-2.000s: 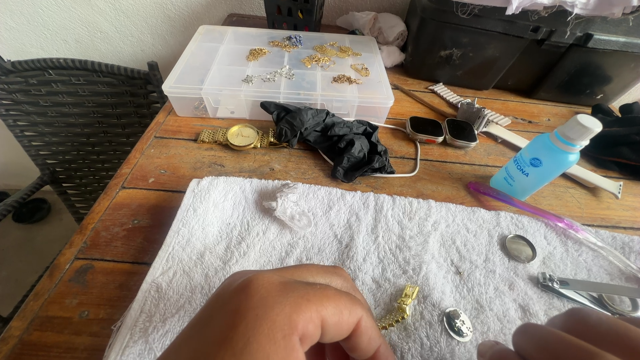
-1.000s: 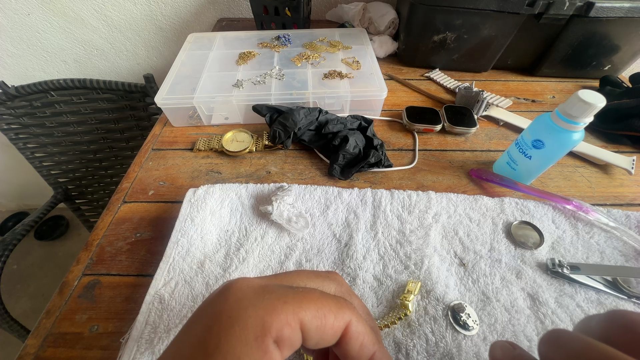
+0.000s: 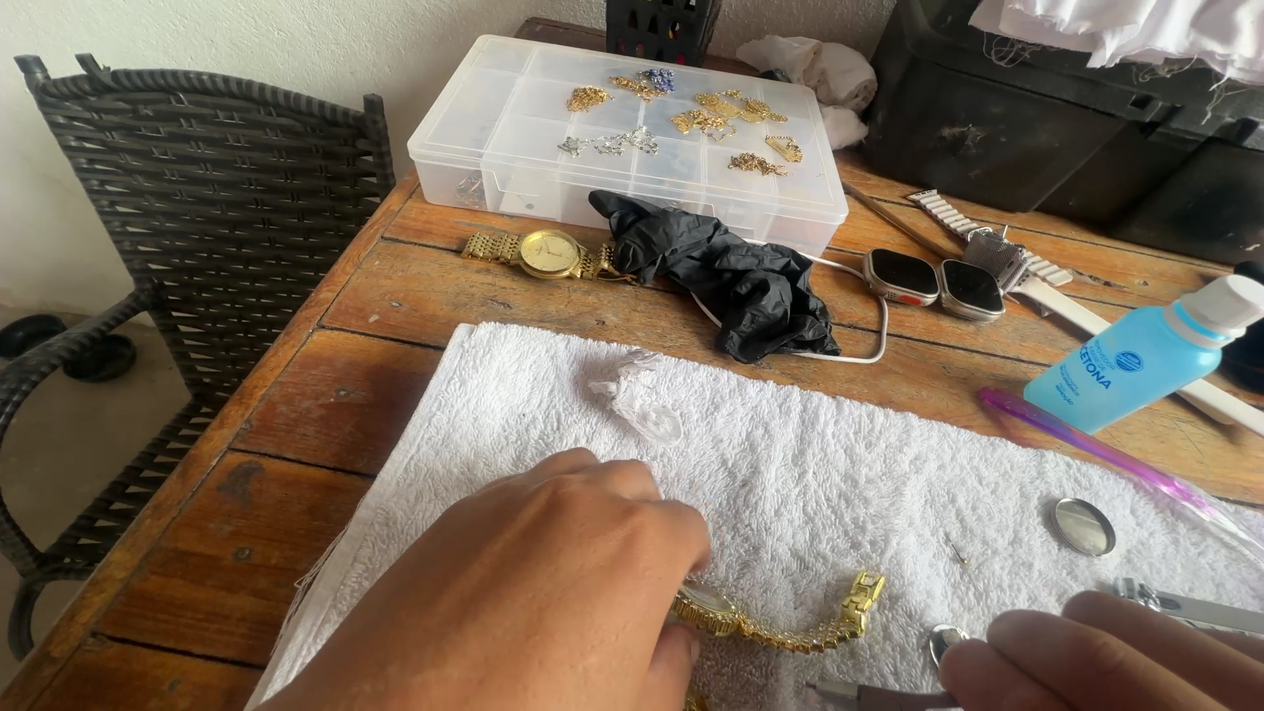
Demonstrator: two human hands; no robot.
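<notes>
My left hand [image 3: 553,573] is shut on a gold-coloured wristwatch [image 3: 703,607], thumb and fingers at its case; its linked bracelet [image 3: 800,637] runs out over the white towel [image 3: 790,474] to a clasp. At the lower right, my right hand [image 3: 1096,652] has its fingers curled around a slim, grey-tipped tool [image 3: 884,697] that points toward the watch. A small round silver part [image 3: 946,640] lies by the right fingertips, partly covered. Farther right are a round metal case back or lid [image 3: 1083,526] and a metal nail clipper [image 3: 1185,604], partly behind the right hand.
Crumpled clear plastic [image 3: 640,395] lies on the towel. Behind it are another gold watch [image 3: 549,254], a black glove [image 3: 741,276], smartwatches [image 3: 901,276], an acetone bottle [image 3: 1136,351], a purple tube [image 3: 1096,444] and a compartment box [image 3: 632,138] with chains on its lid. A wicker chair [image 3: 217,178] stands left.
My left hand has risen a little in view, and the watch case now shows beside its fingers. A slim tool now shows at my right hand.
</notes>
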